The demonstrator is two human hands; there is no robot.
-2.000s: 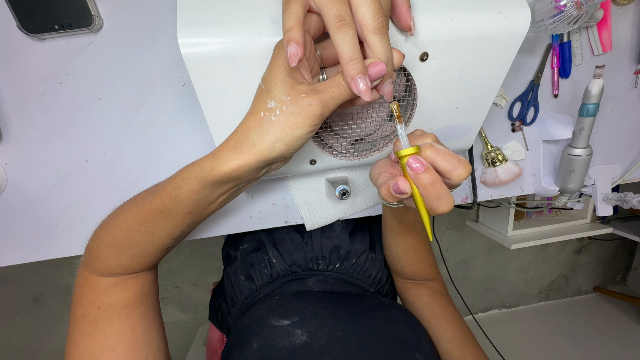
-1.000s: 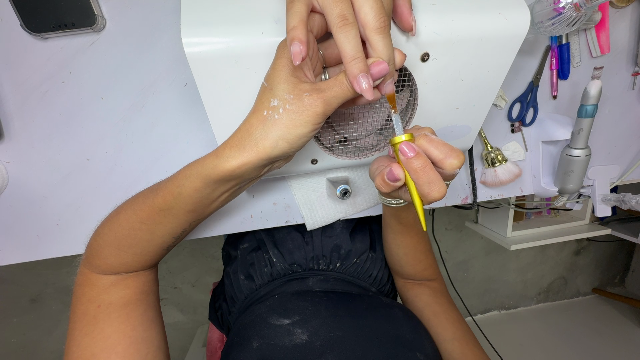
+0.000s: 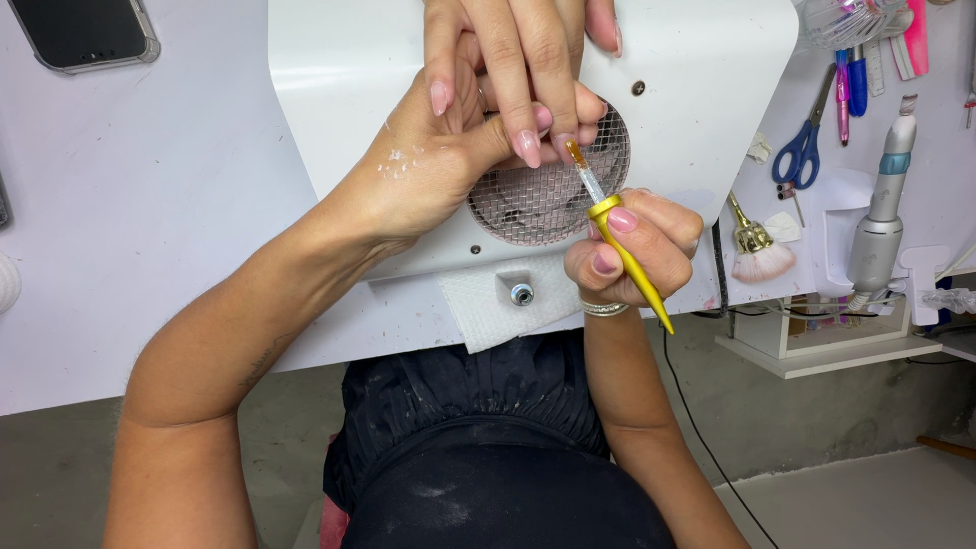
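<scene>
My left hand [image 3: 435, 160] holds a finger of another person's hand [image 3: 526, 53] over the round mesh grille [image 3: 534, 202] of a white nail dust collector [image 3: 686, 46]. In my right hand [image 3: 648, 244] is a yellow-handled applicator brush [image 3: 629, 263], gripped between thumb and fingers and pointing up and left. Its amber-coloured bristles touch or nearly touch the tip of that finger; exact contact cannot be told. Below the collector, a small open bottle [image 3: 522, 294] stands in a pale holder on a folded white paper towel [image 3: 476, 305].
A phone [image 3: 88, 34] lies at the upper left. On the right are blue-handled scissors [image 3: 799, 152], pens [image 3: 842, 91], a soft dust brush [image 3: 762, 255] and a silver nail drill handpiece [image 3: 877, 236] on a stand. A black cable [image 3: 694, 412] hangs below the table edge.
The applicator brush in my right hand has tilted a little, its handle end swinging to the right. My left hand keeps its hold on the other person's finger.
</scene>
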